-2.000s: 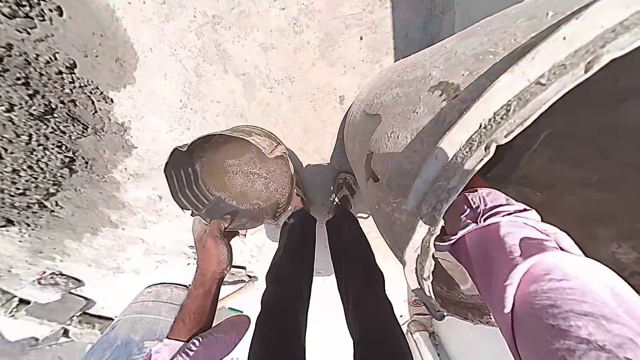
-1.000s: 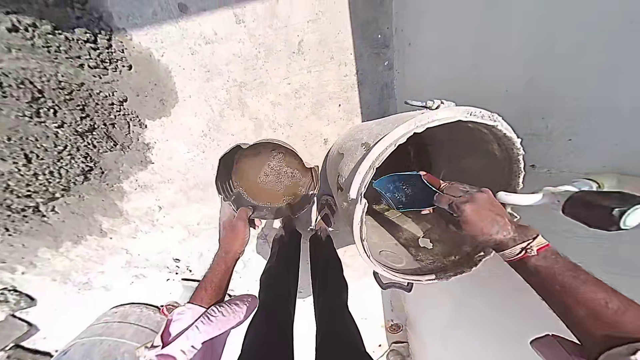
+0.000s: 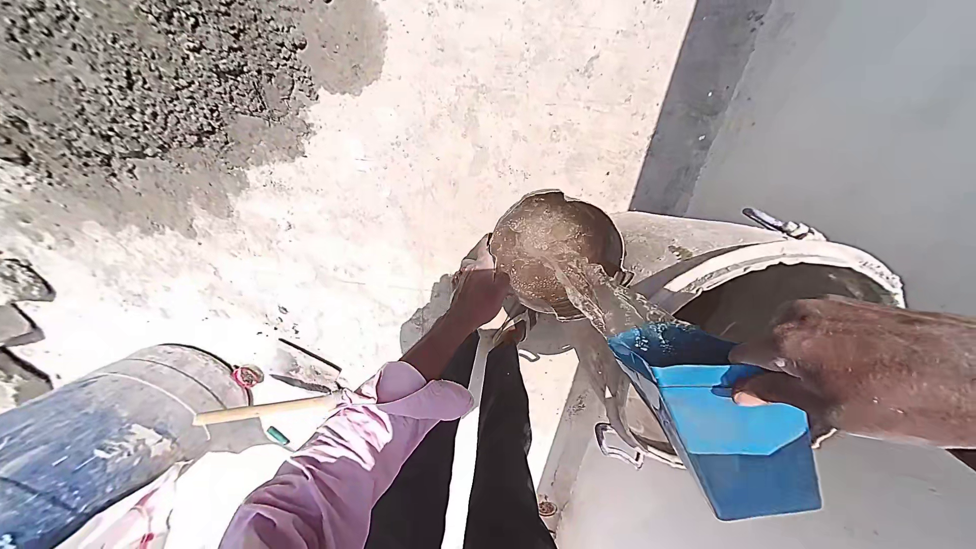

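Observation:
My right hand grips a cut blue plastic container by its edge, tilted over the rim of a large drum. Water streams from the container toward a small round bucket that holds brownish water. My left hand holds that bucket at its left side, above my feet. Some water also runs down between the bucket and the drum. The drum lies to the right of the bucket, its mouth toward me, its inside partly hidden by my right hand.
Wet grey mortar mix is heaped on the floor at upper left. A blue, stained drum stands at lower left, with a wooden handle and a flat-bladed tool beside it. A grey wall rises on the right.
The blue container, inside the drum's mouth one second ago, is now outside near the bucket, pouring water. Two seconds ago my right hand was hidden inside the drum.

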